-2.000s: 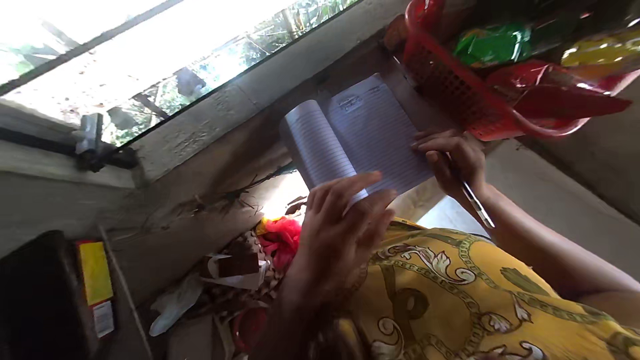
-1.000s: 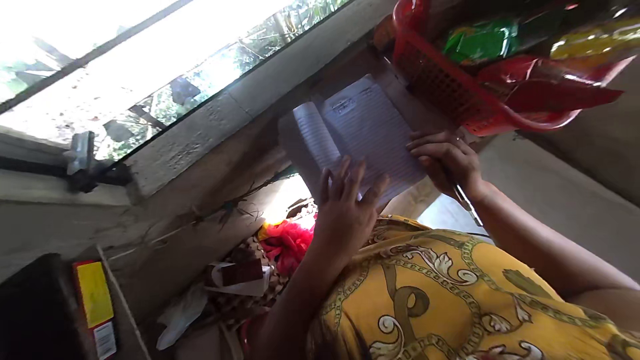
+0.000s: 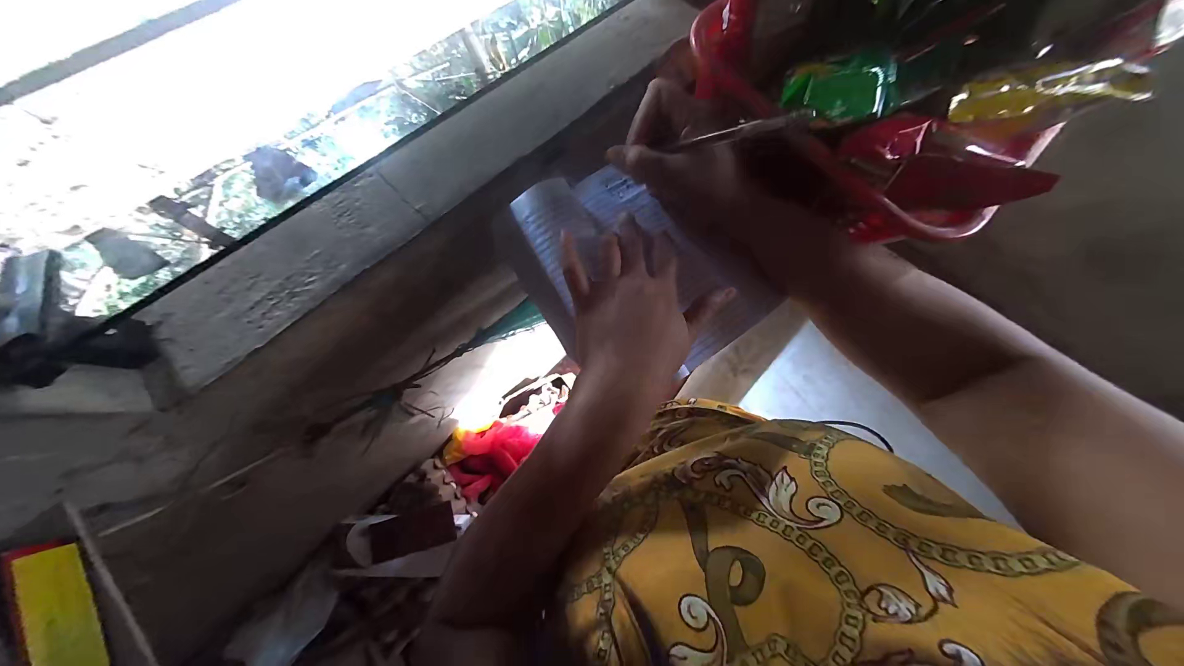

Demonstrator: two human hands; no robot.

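A lined notebook (image 3: pixel 726 319) lies open beneath both hands, its left page curled up and some handwriting near the top of the right page. My left hand (image 3: pixel 634 305) rests flat on the paper with its fingers spread, holding nothing. Over the notebook's upper right part, my right hand (image 3: pixel 689 162) grips a pen (image 3: pixel 740 132), whose shaft points right toward the red basket. The pen's tip is hidden by the fingers.
Close to my right hand stands a red plastic basket (image 3: pixel 934 225) with green, yellow and red packets. A window ledge (image 3: pixel 305 268) runs diagonally behind the notebook. Red cloth (image 3: pixel 499 453) and a yellow box (image 3: pixel 60 601) are at lower left.
My right hand, with the pen, has moved from the notebook's right edge up to its top part. My left hand, raised two seconds ago, came down onto the notebook and now lies higher on the pages.
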